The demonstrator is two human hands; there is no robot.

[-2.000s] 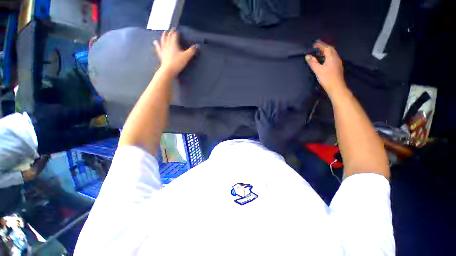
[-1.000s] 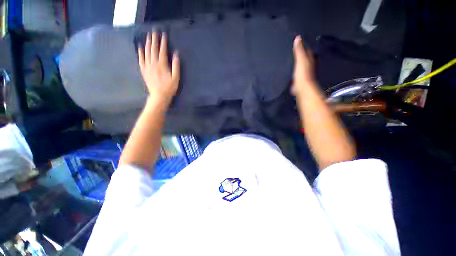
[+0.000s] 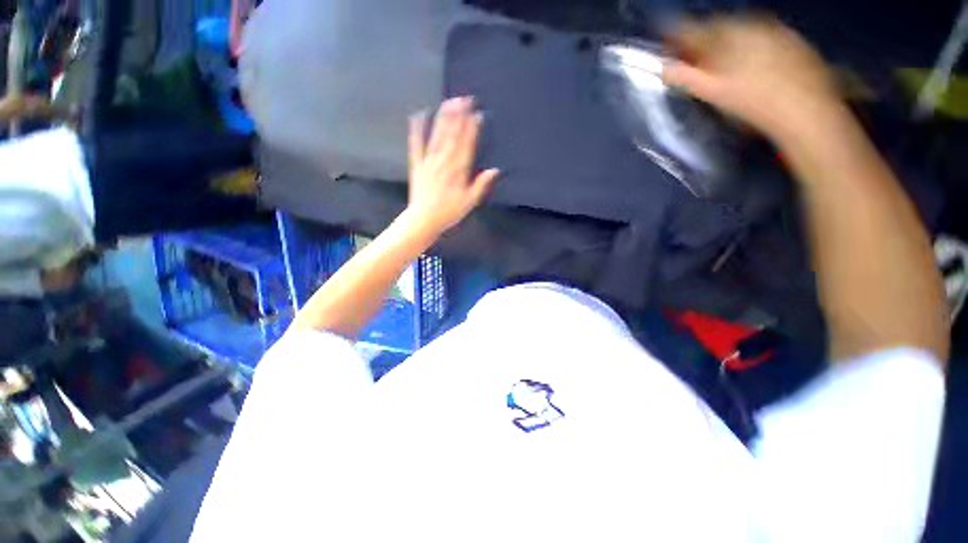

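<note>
A dark charcoal garment (image 3: 541, 138) lies flat on the grey padded board (image 3: 340, 95), whose rounded end shows at the left. My left hand (image 3: 448, 170) rests with fingers spread at the garment's left part, holding nothing. My right hand (image 3: 743, 69) is blurred and closed round the top of the silver steam iron (image 3: 663, 117), which is over the garment's right part. The iron's handle is hidden by my hand. I cannot tell whether the iron touches the cloth.
Blue plastic crates (image 3: 223, 286) stand below the board at left. A red object (image 3: 722, 337) with a white cord is near my body at right. Another person's white sleeve (image 3: 42, 202) shows at far left. A yellow piece (image 3: 939, 90) shows at far right.
My right hand has taken hold of the iron, which lay at the right, and brought it over the garment. My left hand remains on the garment. The view has shifted.
</note>
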